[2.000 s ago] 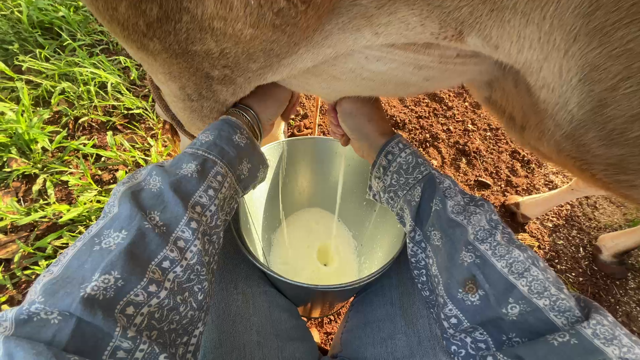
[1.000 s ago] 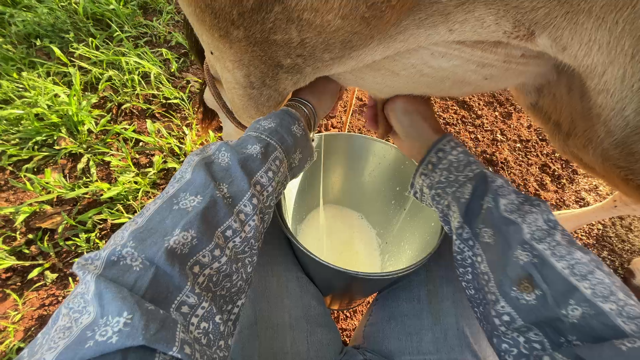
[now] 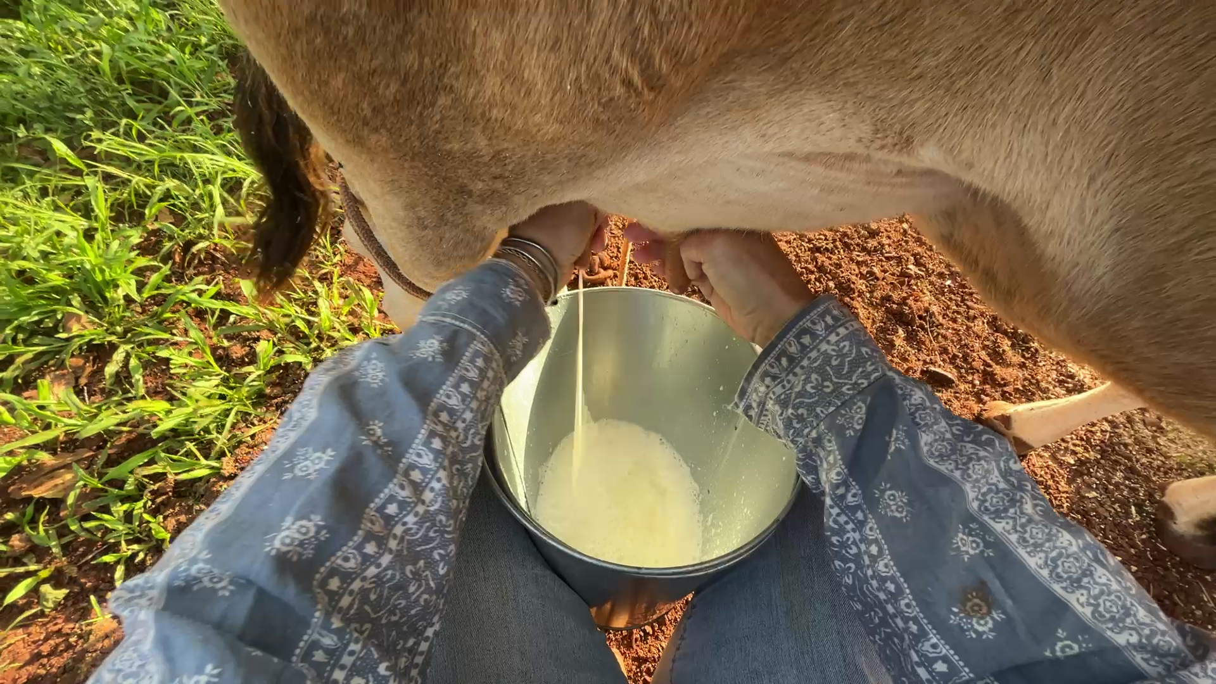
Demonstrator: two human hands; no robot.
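A brown cow (image 3: 665, 104) stands across the top of the view, its belly and udder region above a metal bucket (image 3: 646, 351). The bucket is held between my jean-clad knees, with frothy milk (image 3: 617, 494) in its bottom. My left hand (image 3: 560, 233), with bracelets at the wrist, is closed under the udder at the bucket's far left rim; a thin stream of milk falls below it. My right hand (image 3: 746, 275) is curled around a teat at the far right rim, its fingers partly in view. The teat in my left hand is hidden.
Grass (image 3: 142, 285) grows on the left over reddish soil (image 3: 912, 304). The cow's dark tail tuft (image 3: 280, 180) hangs at the upper left, near a braided rope (image 3: 375, 242). On the right, a lower leg (image 3: 1064, 413) and a hoof (image 3: 1192, 537) rest on the soil.
Two seconds ago two milk streams fell into the bucket; now one clear stream falls, below my left hand. Both hands have stayed under the udder.
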